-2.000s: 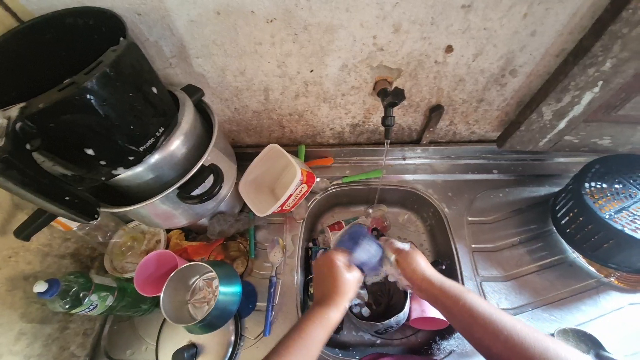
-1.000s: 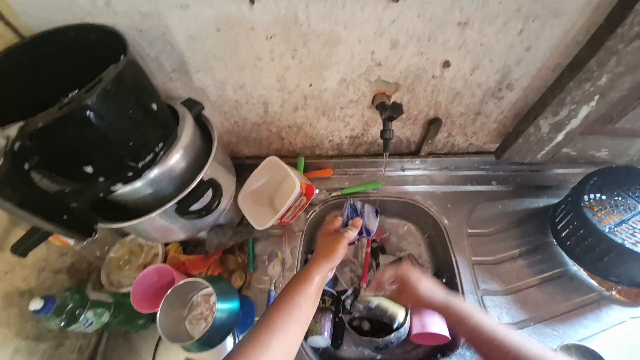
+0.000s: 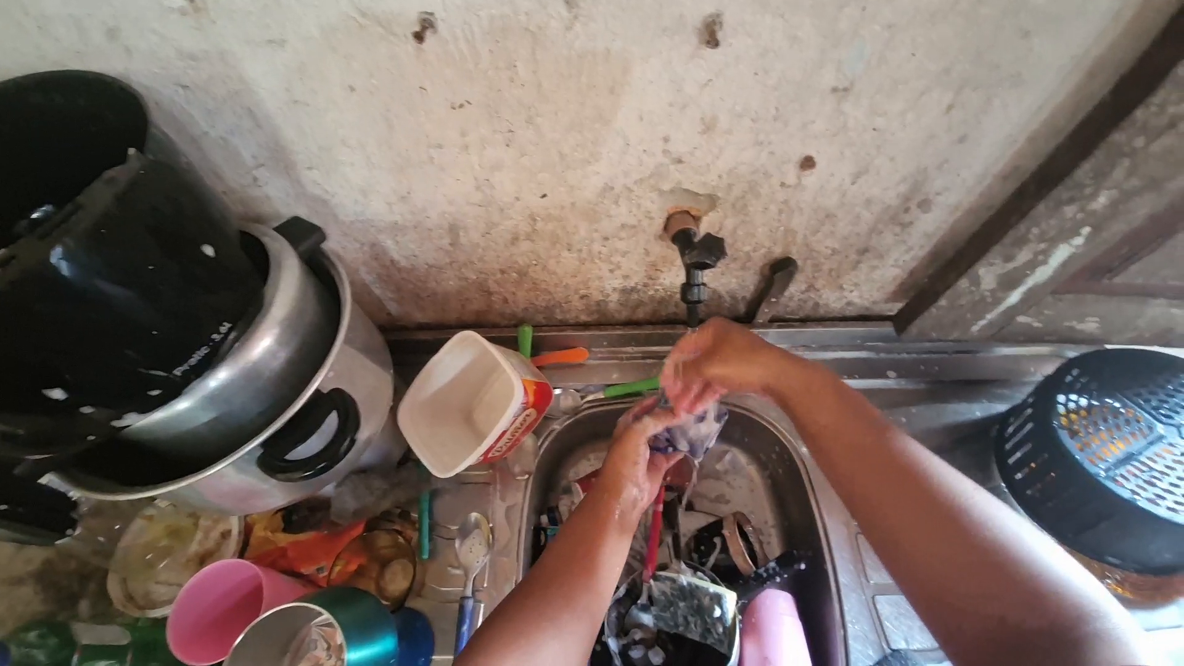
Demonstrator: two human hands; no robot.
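My left hand [image 3: 638, 453] is closed around a wet blue and whitish thing [image 3: 689, 433], too blurred to name, over the back of the steel sink [image 3: 819, 518]. My right hand [image 3: 708, 370] is just above it, beneath the black tap [image 3: 694, 268], its fingers blurred; whether it holds anything cannot be told. Below them in the sink lie a red-handled utensil [image 3: 655, 536], a container with spoons and a dark and yellowish sponge-like block [image 3: 694, 610], and a pink cup [image 3: 775, 629].
Stacked pots [image 3: 361, 407] with a black basket stand at left. A white plastic tub [image 3: 453, 398] tilts beside the sink. Nearer are a pink cup [image 3: 217, 606], a teal cup [image 3: 356, 629] and a spoon [image 3: 472, 555]. A dark perforated basket [image 3: 1091, 462] sits at right.
My right hand has moved up from low in the sink to under the tap, beside my left hand. The dark and yellowish block now shows on the container in the sink.
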